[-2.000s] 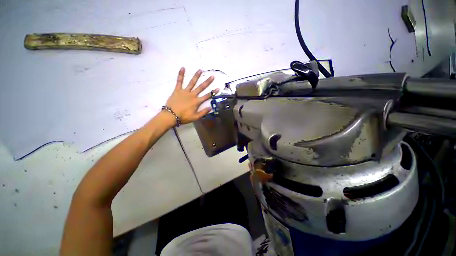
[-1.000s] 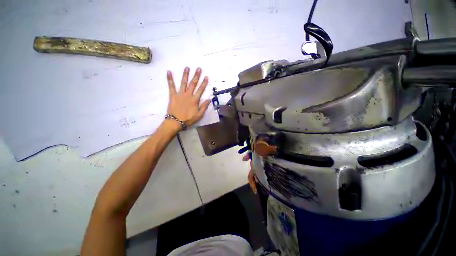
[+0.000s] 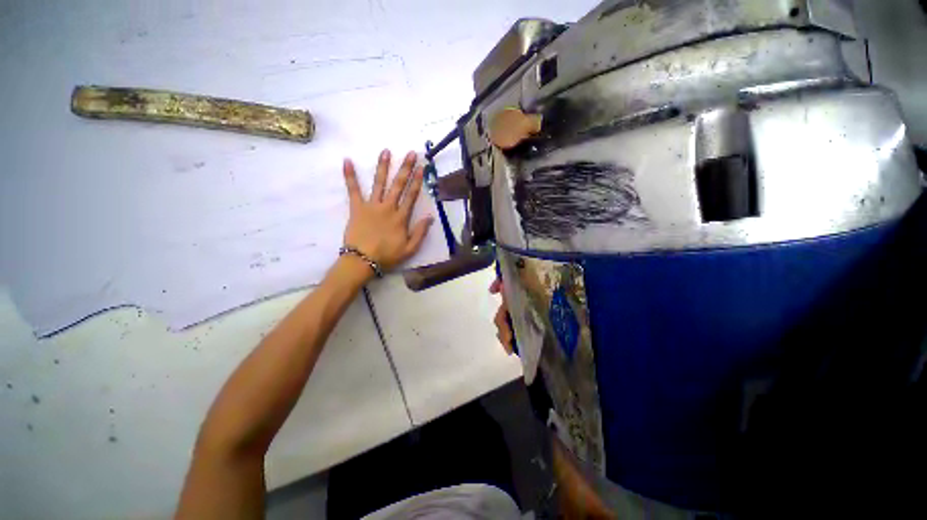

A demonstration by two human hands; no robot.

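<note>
The straight knife cutting machine [image 3: 701, 203], silver above and blue below, fills the right half of the view. Its thin upright front parts stand just right of my left fingertips. My left hand [image 3: 384, 221] lies flat on the white paper marker [image 3: 224, 193], fingers spread, holding nothing, with a bracelet at the wrist. My right hand [image 3: 504, 320] shows only as a few fingers and part of a forearm behind the machine's left side; its grip is hidden.
A worn yellow-brown metal bar weight [image 3: 193, 110] lies on the paper at the upper left. The pale table [image 3: 335, 406] has a board joint and a front edge below my hand. A white rounded thing [image 3: 447, 502] is at the bottom edge.
The machine now shows more of its blue side and appears higher in view. Its front parts look turned. My left hand stays flat, slightly lower in view. Right fingers have come into view.
</note>
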